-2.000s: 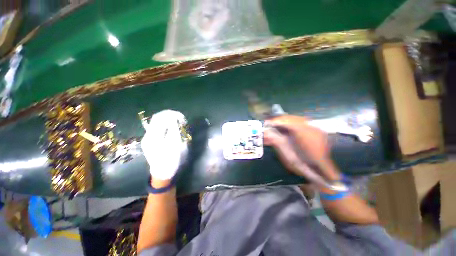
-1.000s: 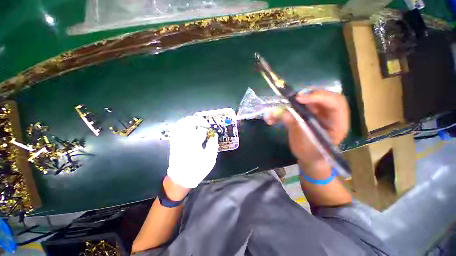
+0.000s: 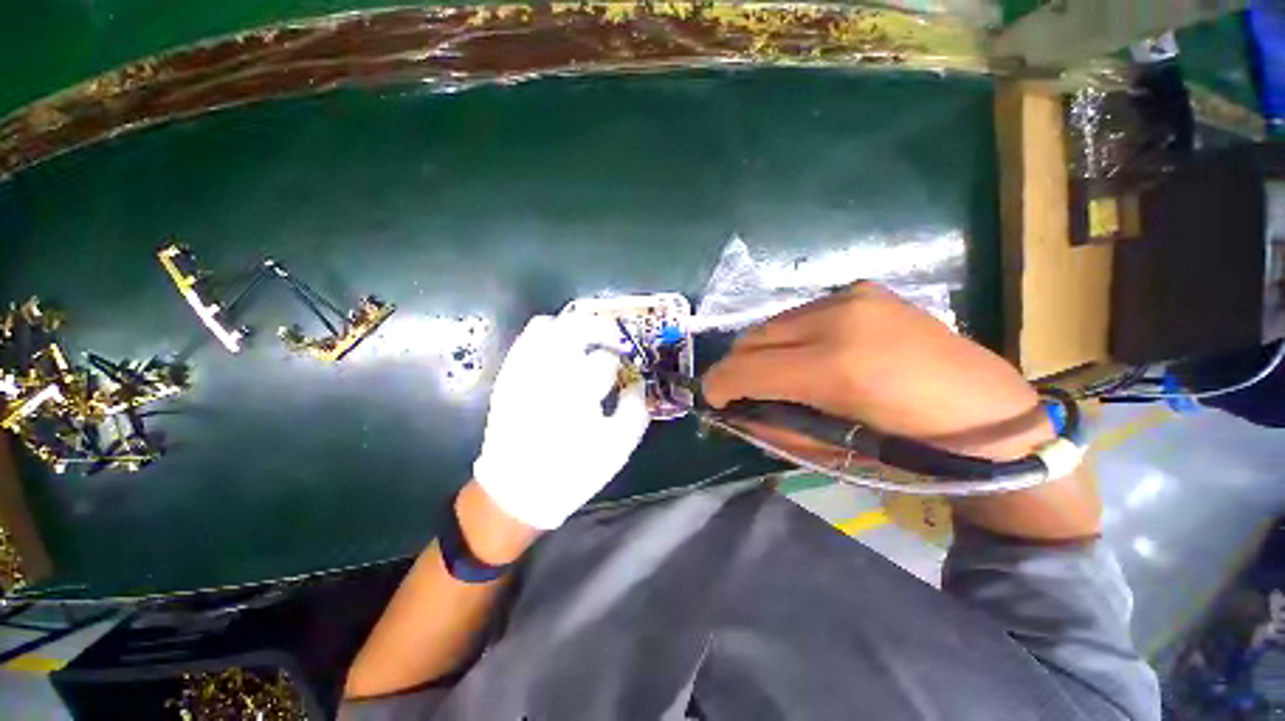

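Note:
The white square housing [image 3: 668, 307] with a circuit board lies on the green bench in front of me. My white-gloved left hand [image 3: 561, 418] covers its left part and holds a small brass contact part [image 3: 623, 378] with dark wire over the board. My bare right hand [image 3: 860, 369] grips the dark soldering iron [image 3: 796, 420] low, near its front end. The iron points left into the housing; its tip is hard to make out among the parts. The iron's cable runs over my right wrist.
Two brass strips joined by dark wires [image 3: 303, 296] lie left of my glove, with a heap of contacts [image 3: 106, 402] farther left. Clear crinkled plastic [image 3: 740, 282] lies right of the housing. A cardboard strip [image 3: 1036, 233] and a dark box [image 3: 1191, 268] stand at the right. A worn rail [image 3: 423, 57] runs behind.
My right hand has brought the iron down and left from its raised position to the housing. My left hand has moved slightly right with the view and stays at the housing.

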